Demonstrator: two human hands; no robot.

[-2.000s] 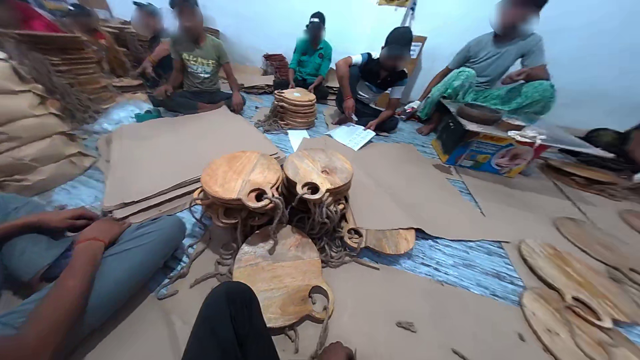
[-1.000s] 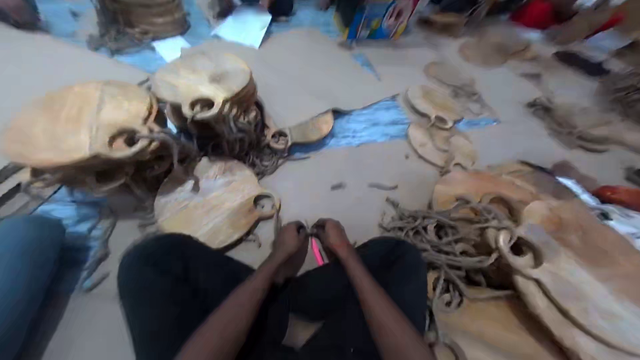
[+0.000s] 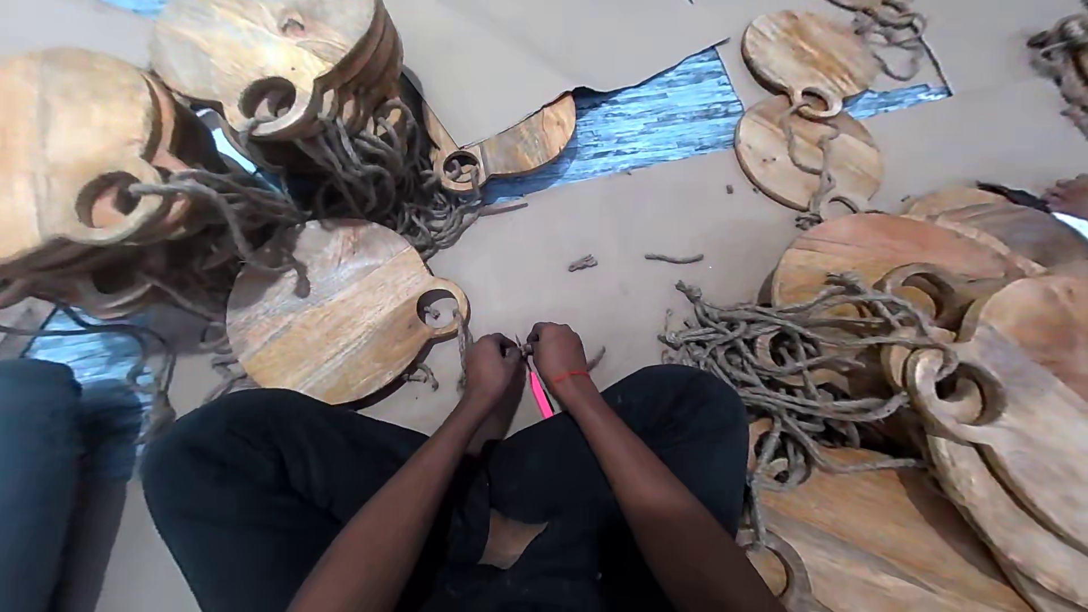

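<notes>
My left hand [image 3: 493, 367] is closed on a thin cord end just below the ring handle of a round wooden board [image 3: 336, 310]. Close on its right, my right hand [image 3: 558, 357] has its fingers curled round a small piece that looks like cord. Between the hands a pink-handled tool [image 3: 539, 395] points down toward my lap; its head is mostly hidden, and I cannot tell which hand holds it. A jute cord [image 3: 464, 344] hangs from the board's ring toward my left hand.
Stacked round boards with cords [image 3: 272, 68] stand at the upper left, another stack [image 3: 76, 161] beside them. A heap of cords [image 3: 790, 357] lies on boards [image 3: 1020, 425] at the right. Cord scraps [image 3: 582, 263] lie on the brown sheet [image 3: 612, 221]. Another person's leg [image 3: 38, 476] is at the left.
The view has swung down from the room and the seated people. Both my hands are together over my lap with the pink-handled tool, as one second ago.
</notes>
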